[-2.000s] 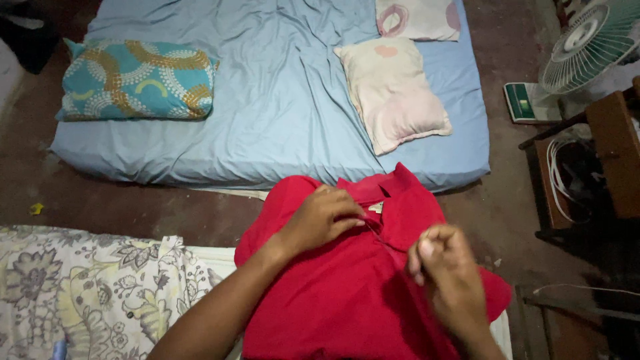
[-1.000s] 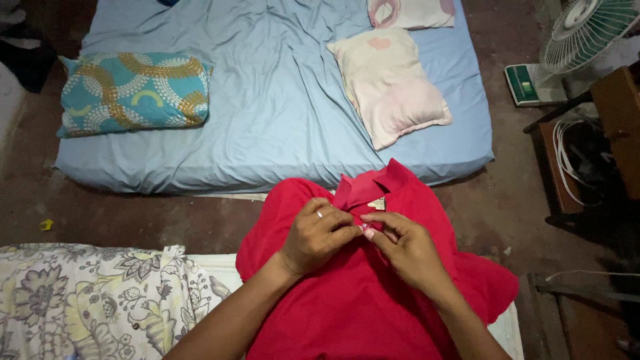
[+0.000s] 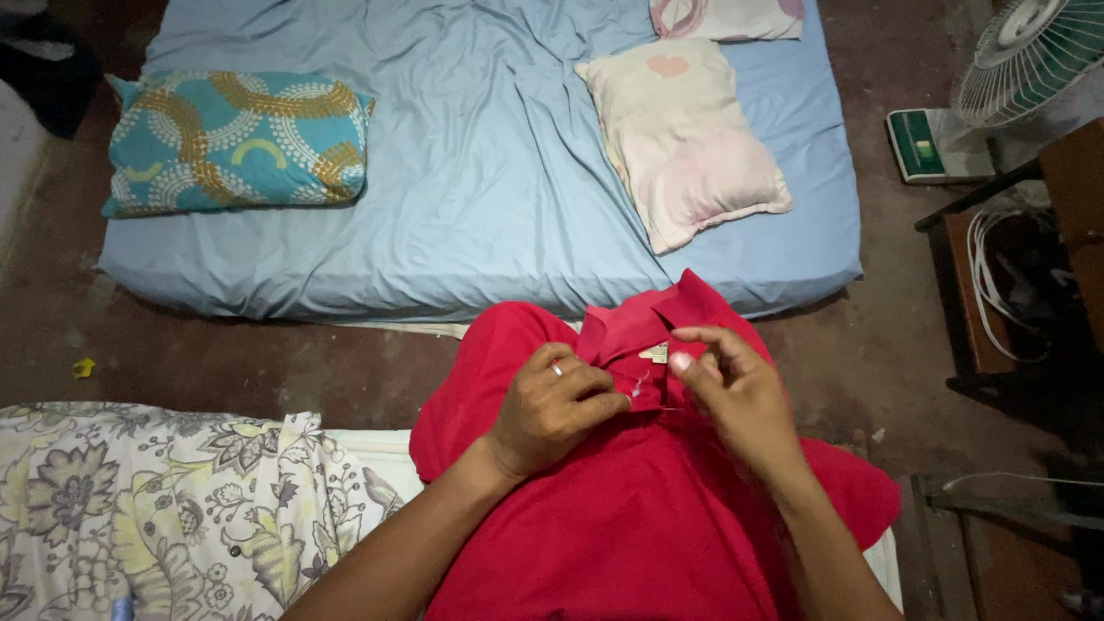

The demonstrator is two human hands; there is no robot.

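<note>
A red collared shirt point(image 3: 586, 517) lies spread over my lap, its collar point(image 3: 625, 328) pointing away from me. My left hand point(image 3: 556, 410), with a ring on one finger, pinches the shirt's front placket just below the neck opening. A small tuft of pale thread point(image 3: 638, 385) shows on the placket beside those fingertips. To the right of the opening, my right hand point(image 3: 733, 388) is raised with thumb and forefinger near each other; whether something thin is between them cannot be made out. A cloth label point(image 3: 655, 353) is visible inside the collar.
Ahead lies a mattress with a blue sheet point(image 3: 466, 207), bearing a teal patterned pillow point(image 3: 241, 142) and a pale pillow point(image 3: 686, 142). Floral fabric point(image 3: 172, 509) is at my left. At the right stand a fan point(image 3: 1026, 69) and a wooden stand point(image 3: 975, 285) holding a coiled white cable point(image 3: 983, 276).
My right hand was at the placket against my left fingers one second ago; now it is apart from them, to the right. My left hand has stayed on the shirt.
</note>
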